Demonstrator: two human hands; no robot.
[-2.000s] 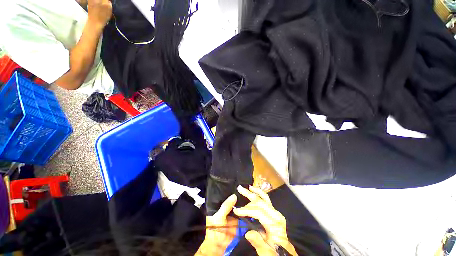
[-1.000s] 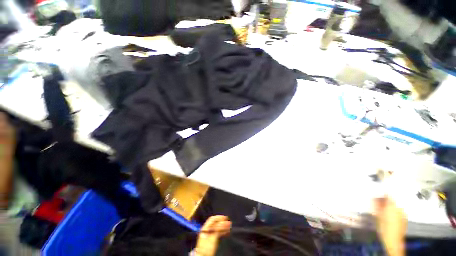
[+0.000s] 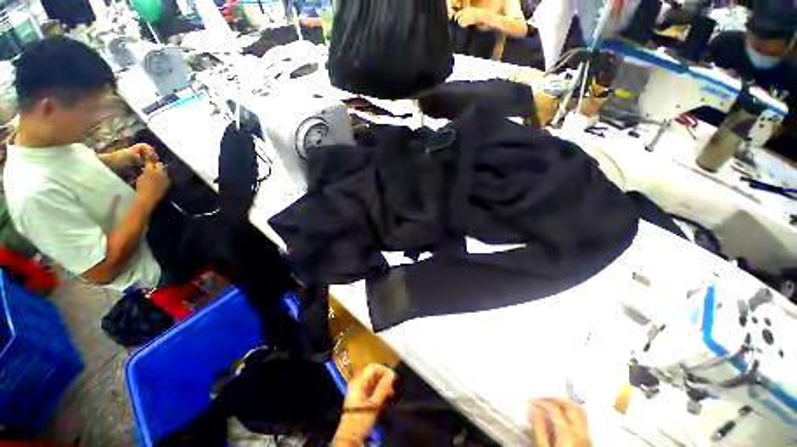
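Observation:
A black garment [image 3: 533, 192] lies heaped on the white table [image 3: 489, 349], one sleeve stretched toward the front edge with its cuff [image 3: 390, 299] there. Another sleeve [image 3: 315, 319] hangs over the edge. My left hand [image 3: 371, 388] is at the table edge below that sleeve, fingers curled; a small dark bit shows by the fingertips, and I cannot tell if it is held. My right hand [image 3: 559, 423] is at the bottom of the view over the table, partly cut off and blurred; nothing is seen in it.
A sewing machine [image 3: 725, 340] stands right, another [image 3: 306, 131] behind the garment. A blue bin [image 3: 188, 362] with black cloth stands lower left, beside a cardboard box [image 3: 358, 345]. A blue crate [image 3: 35, 349] and a person in pale green [image 3: 70, 205] are left. A black bundle [image 3: 389, 48] is at the back.
The view has swung up and right. My hands, together at the hanging cuff two seconds before, are now apart. My right hand was farther right one second ago. The garment stays heaped on the table.

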